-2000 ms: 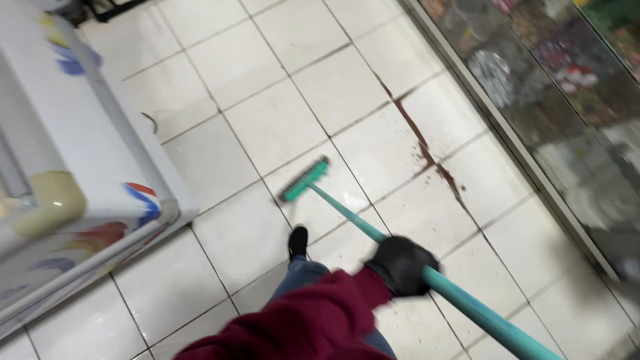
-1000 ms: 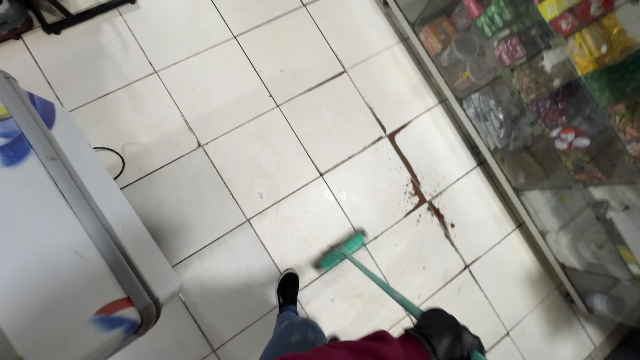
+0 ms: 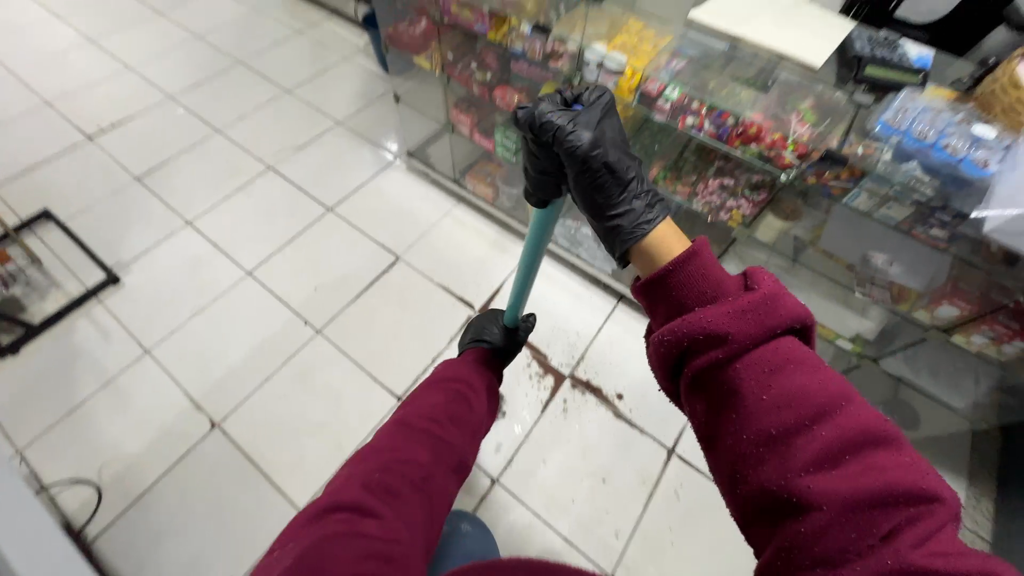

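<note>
Both my hands wear black gloves and hold a teal broom handle [image 3: 534,260], which stands nearly upright in front of me. My right hand [image 3: 588,160] is closed around its top end. Lower down, my left hand [image 3: 494,334] grips the shaft. The broom head is out of sight, behind my left hand and arm. Brown dirt [image 3: 598,394] lies scattered along the joints of the white floor tiles [image 3: 572,472], just right of my left hand.
A glass display counter [image 3: 624,280] full of packaged sweets runs along the right. On its top lie a white sheet [image 3: 772,28] and a keypad device [image 3: 888,60]. At the left are a black metal frame [image 3: 84,300] and a thin black cable [image 3: 100,500].
The view has swung strongly towards the counter. Both hands now show on the handle, where one gloved hand showed before. The handle has gone from slanted to nearly upright.
</note>
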